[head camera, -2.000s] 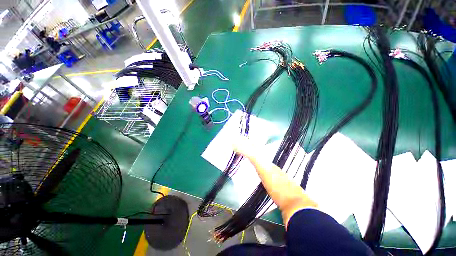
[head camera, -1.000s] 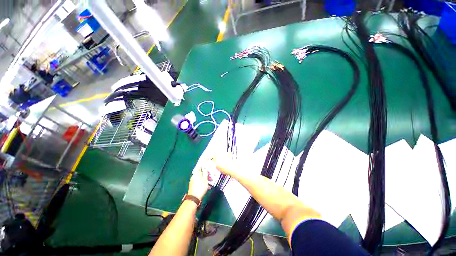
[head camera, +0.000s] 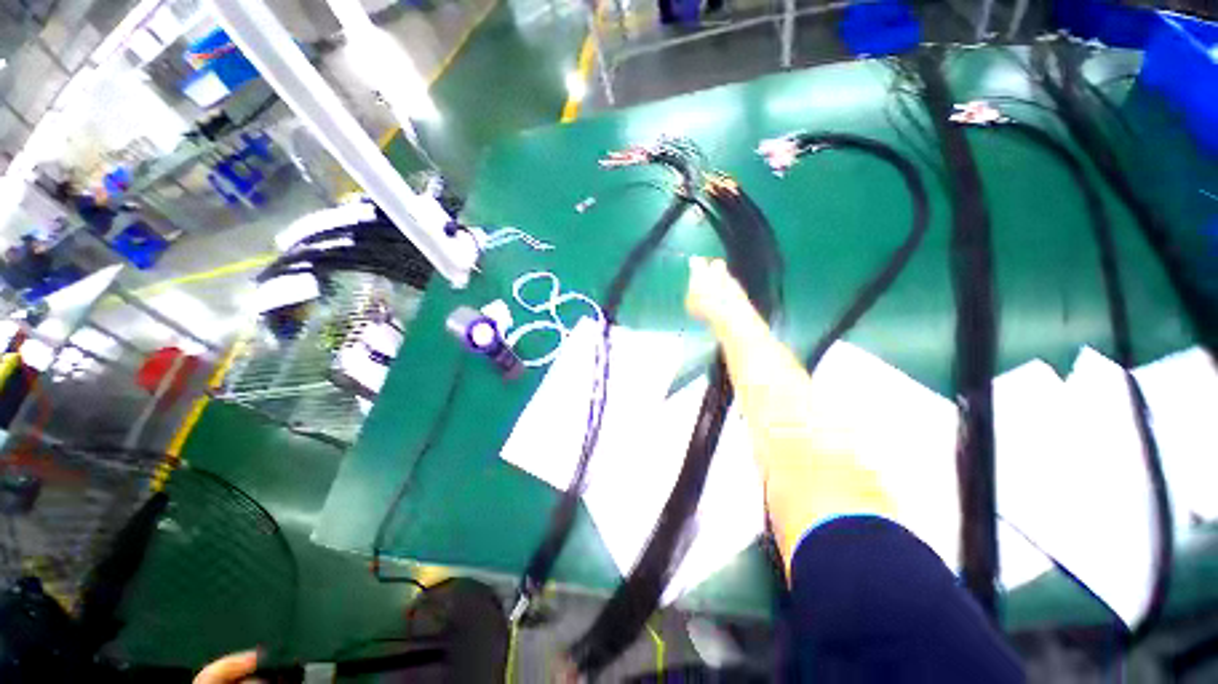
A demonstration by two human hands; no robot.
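Black cable bundles lie in curved hanks across the green bench. The leftmost thin bundle (head camera: pixel 597 401) and a thicker bundle (head camera: pixel 688 488) hang over the near bench edge. Their far ends show pinkish and orange tips. My right hand (head camera: pixel 708 287) is over the thicker bundle near its far half, blurred; its fingers are too unclear to tell whether they hold wires. My left hand (head camera: pixel 230 667) is cut off by the bottom edge at the lower left, away from the bench; only a small part shows.
White paper sheets (head camera: pixel 882 428) lie under the bundles. A purple-and-white device (head camera: pixel 484 338) with white looped cord sits at the bench's left. A white post (head camera: pixel 347 147) rises there. A black floor fan (head camera: pixel 200 561) stands lower left. Blue bins (head camera: pixel 1182 80) are upper right.
My left hand has left the thin bundle and moved down to the lower left edge. My right hand has moved from the thin bundle up and right to the thicker one.
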